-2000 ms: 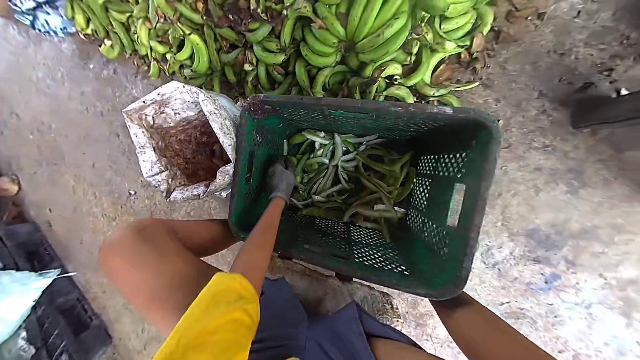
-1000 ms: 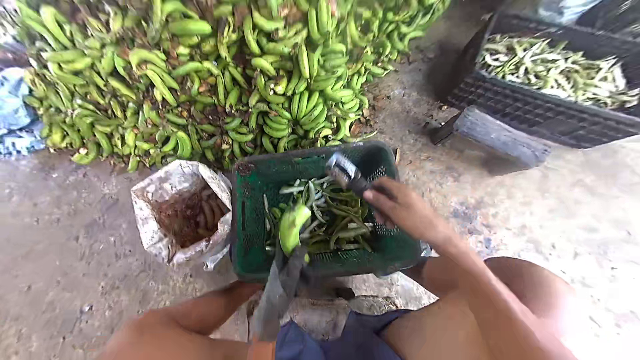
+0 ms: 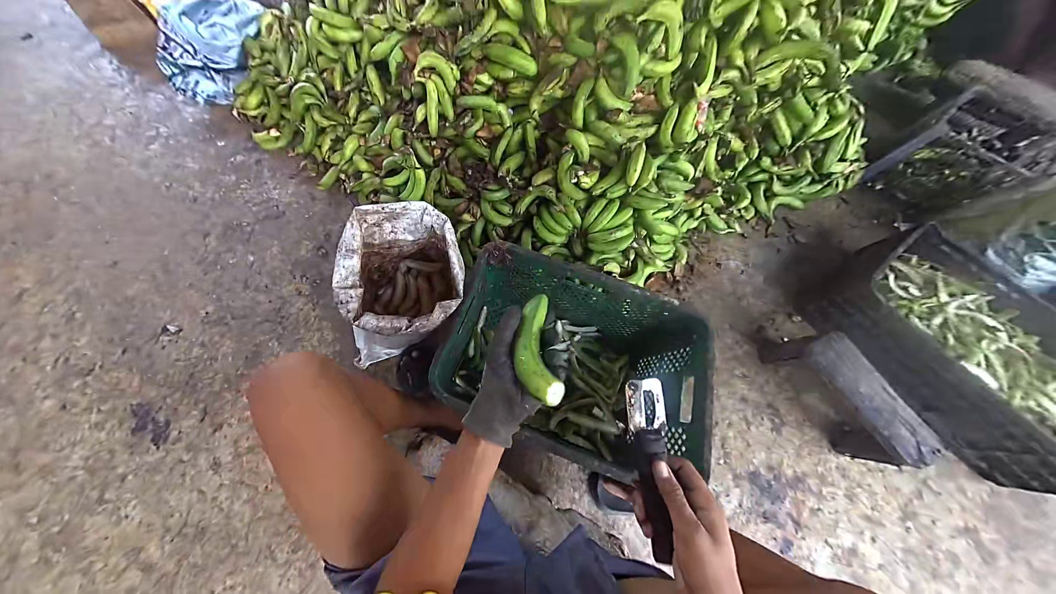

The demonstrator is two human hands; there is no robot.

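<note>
A grey glove covers my left hand (image 3: 505, 388), which grips a green plantain (image 3: 535, 351); the end nearer me is cut and shows pale flesh. My bare right hand (image 3: 689, 511) is closed around the black handle of a peeler (image 3: 648, 437), its metal head pointing away from me. Both hands are over the near side of a green plastic crate (image 3: 701, 355) between my legs. Inside the crate lie strips of green peel (image 3: 590, 396), partly hidden by my left hand. The peeler and the plantain are apart.
A large heap of green plantains (image 3: 610, 124) lies beyond the crate. Left of it stands an open white sack (image 3: 351, 264) with brown contents. To the right are a wooden block (image 3: 874, 400) and a dark crate (image 3: 916, 396) of pale green pieces. Blue cloth (image 3: 206, 41) lies far left.
Two seconds ago my gloved left hand was down inside the crate; it now holds a plantain above it. Since one second ago my right hand with the peeler has moved nearer my body.
</note>
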